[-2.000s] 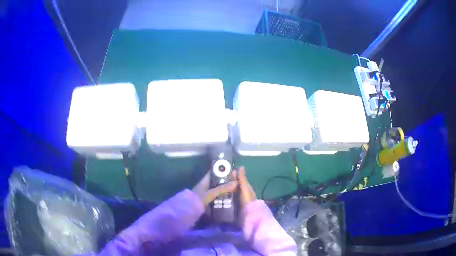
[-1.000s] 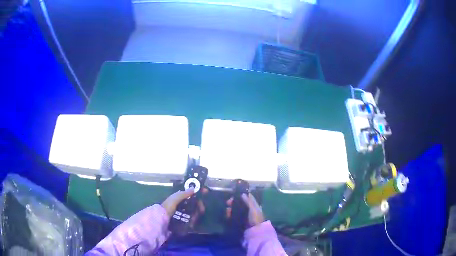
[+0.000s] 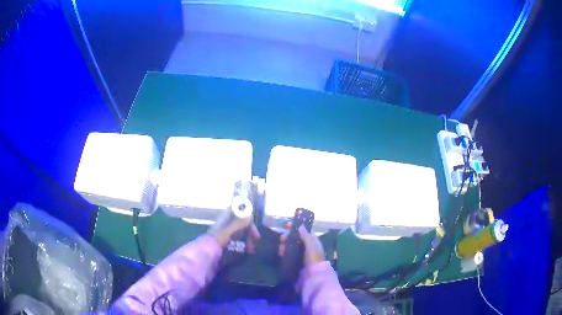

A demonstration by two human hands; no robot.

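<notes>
Four white box-shaped units stand in a row: far left (image 3: 117, 171), centre left (image 3: 205, 175), centre right (image 3: 311, 184) and far right (image 3: 402, 195). My left hand (image 3: 229, 231) holds the black remote control with the white ring (image 3: 242, 206), its top end over the near right corner of the centre-left unit. My right hand (image 3: 312, 247) holds the plain black remote control (image 3: 299, 231), its top end at the near edge of the centre-right unit. Fingers and the lower parts of both remotes are dim and blurred.
Black cables (image 3: 425, 266) run along the near right edge of the green table (image 3: 296, 126). A power strip (image 3: 453, 161) with plugs and a yellow cylinder (image 3: 479, 241) are at the right. A plastic-lined crate (image 3: 58, 264) is at lower left, a mesh basket (image 3: 366, 83) beyond the table.
Two seconds ago both hands were together at the ring remote; they then moved apart, with the plain remote in my right hand. Since one second ago the view has shifted slightly and both remotes stay held.
</notes>
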